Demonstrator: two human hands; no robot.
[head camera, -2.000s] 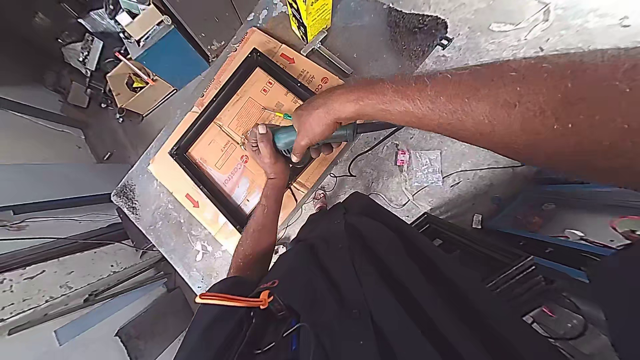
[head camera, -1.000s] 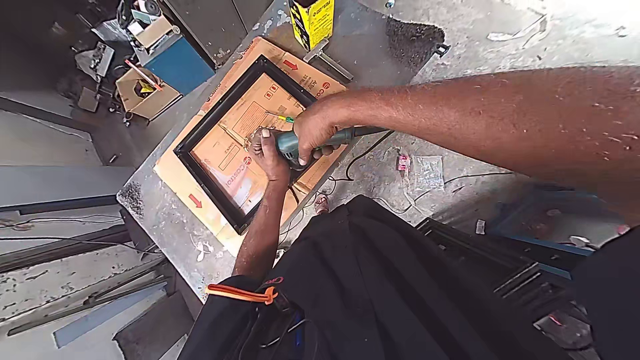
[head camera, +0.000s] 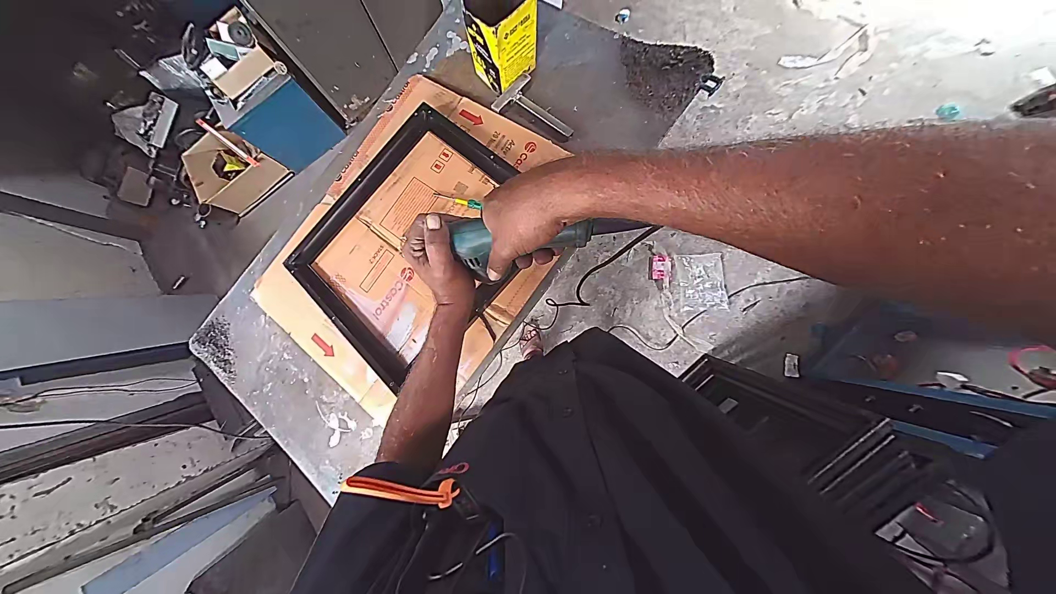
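Both my hands are on a green corded power tool (head camera: 472, 242), over the right side of a black rectangular frame (head camera: 356, 190). My right hand (head camera: 528, 216) wraps around the tool's body. My left hand (head camera: 437, 254) grips its front end, which the fingers hide. Under the frame lies a flattened printed cardboard box (head camera: 301, 318) on a grey metal worktable (head camera: 239, 330). A screwdriver with a green and yellow handle (head camera: 469, 203) lies inside the frame by my right hand.
A yellow and black box (head camera: 505, 49) and a metal bar clamp (head camera: 536, 111) are at the table's far side. The tool's black cable (head camera: 606, 260) hangs over the near edge. An open carton (head camera: 235, 177) and a blue cabinet (head camera: 289, 124) stand beyond the table.
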